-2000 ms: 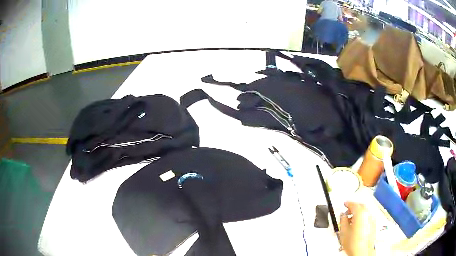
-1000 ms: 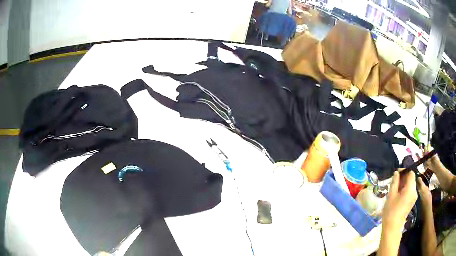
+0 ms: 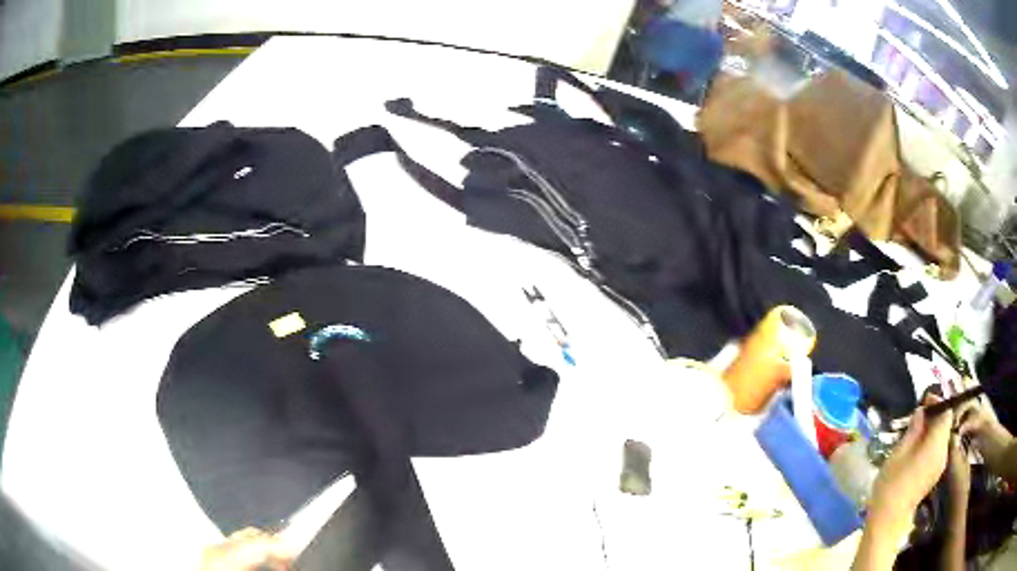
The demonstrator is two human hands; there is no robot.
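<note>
A black bag (image 3: 446,390) lies flat in front of me, with a cream label (image 3: 287,325), a pale-blue curved mark (image 3: 340,336) and a wide black strap (image 3: 385,491) running off the near edge. My left hand (image 3: 248,551) is at the bag's lower left edge, blurred and cut off by the frame; its grip is unclear. My right hand (image 3: 917,455) is raised at the far right and closed on a thin dark stick (image 3: 955,399). Thread snips (image 3: 549,323) with a blue part lie right of the bag.
Another black bag (image 3: 223,212) lies at rear left. Black bags (image 3: 658,212) are heaped behind. Brown fabric (image 3: 825,145) is at rear right. An orange cylinder (image 3: 769,359), blue tray (image 3: 809,468) and small dark rectangle (image 3: 636,466) are at right. Another person's hands (image 3: 984,429) are beside mine.
My right hand has lifted the dark stick from the table and carried it right, to the other person's hands. My left hand has come into view at the bag. The view has shifted.
</note>
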